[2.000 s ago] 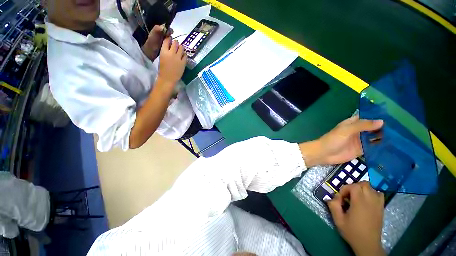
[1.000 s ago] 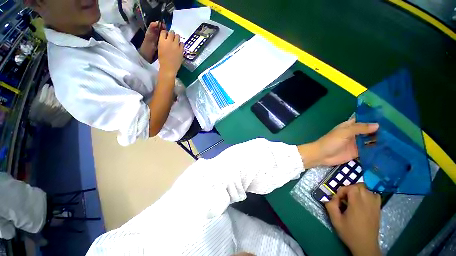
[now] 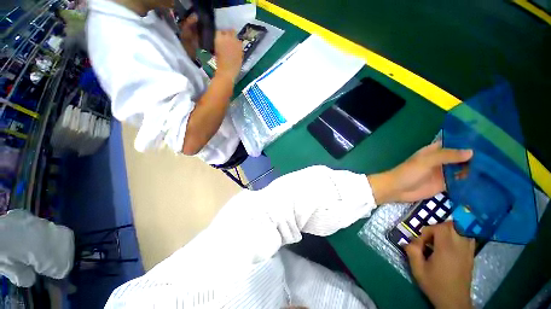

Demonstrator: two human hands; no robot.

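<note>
The blue die-cut film (image 3: pixel 492 181) is a translucent sheet standing tilted over the right part of the opened device (image 3: pixel 428 212). My left hand (image 3: pixel 426 172) holds the film's left edge, thumb on top and fingers behind or under it. The device lies on a bubble bag (image 3: pixel 376 232), with rows of white squares and a thin yellow strip showing. My right hand (image 3: pixel 446 259) is over the device's near side, fingers curled down at the white squares. Its fingertips are partly hidden, so whether it grips anything cannot be told.
A glossy black cover panel (image 3: pixel 356 116) lies on the green mat left of the device. Beyond it is a film stack (image 3: pixel 264 107) with a white sheet (image 3: pixel 314 81). A co-worker in a white smock (image 3: pixel 151 78) works at another opened device (image 3: pixel 251 39). Yellow tape (image 3: pixel 411 86) edges the bench.
The camera view has shifted slightly. The co-worker has leaned forward and a hand has moved over their device. My hands keep nearly the same pose, left still on the film.
</note>
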